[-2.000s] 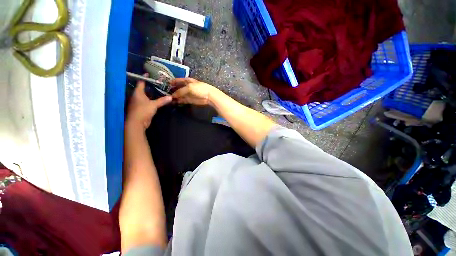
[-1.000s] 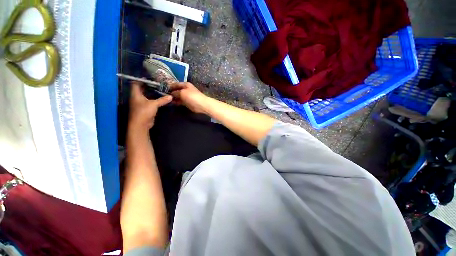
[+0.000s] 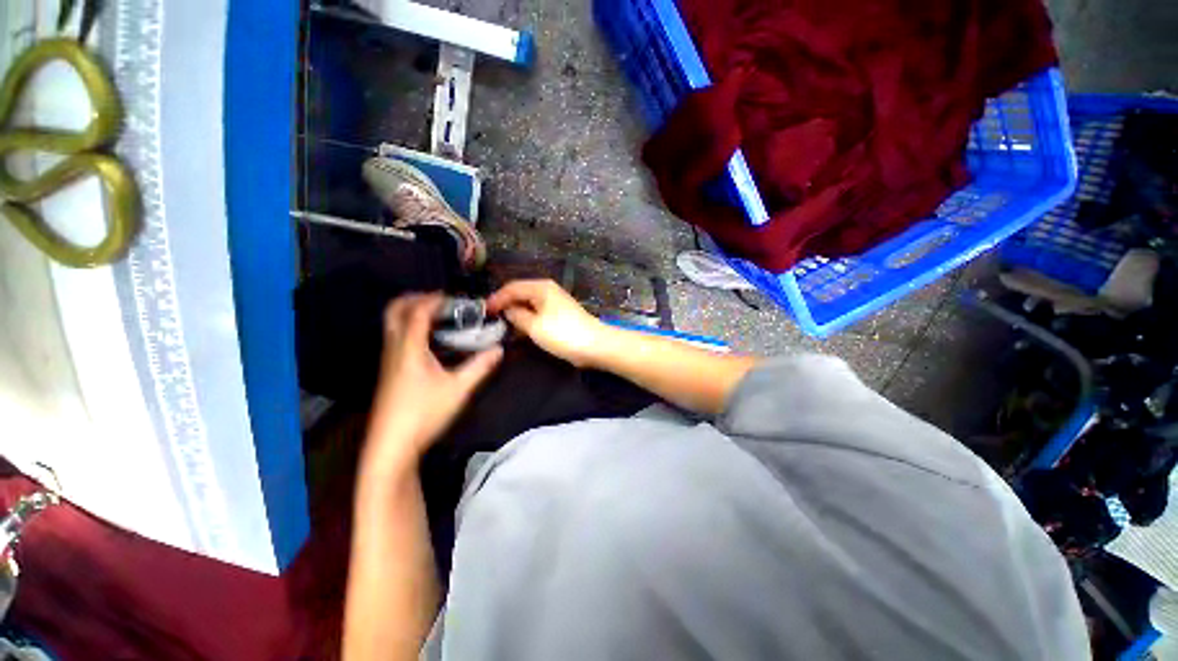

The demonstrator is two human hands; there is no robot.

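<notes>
The knee-lifter pad (image 3: 472, 335), a small dark and silver disc-like piece, is off the rod and held over my dark-clothed lap. My left hand (image 3: 433, 381) grips it between thumb and fingers, slightly blurred. My right hand (image 3: 553, 323) has its fingertips closed at the pad's silver upper part; what exactly they pinch is too small to tell. The thin silver knee-lifter rod (image 3: 355, 225) sticks out from under the table's blue edge, its end bare.
White table with blue edge (image 3: 265, 284) at left, bearing yellow-green shears (image 3: 110, 207). Dark red cloth (image 3: 155, 588) lies at lower left. A shoe (image 3: 420, 200) rests by the treadle (image 3: 455, 181). A blue crate (image 3: 891, 278) of red pieces stands at upper right, with another crate behind.
Both hands have moved from the rod's end down and right towards my lap, with the pad. The rod end now shows free of the hands. The shears and table have shifted slightly in view.
</notes>
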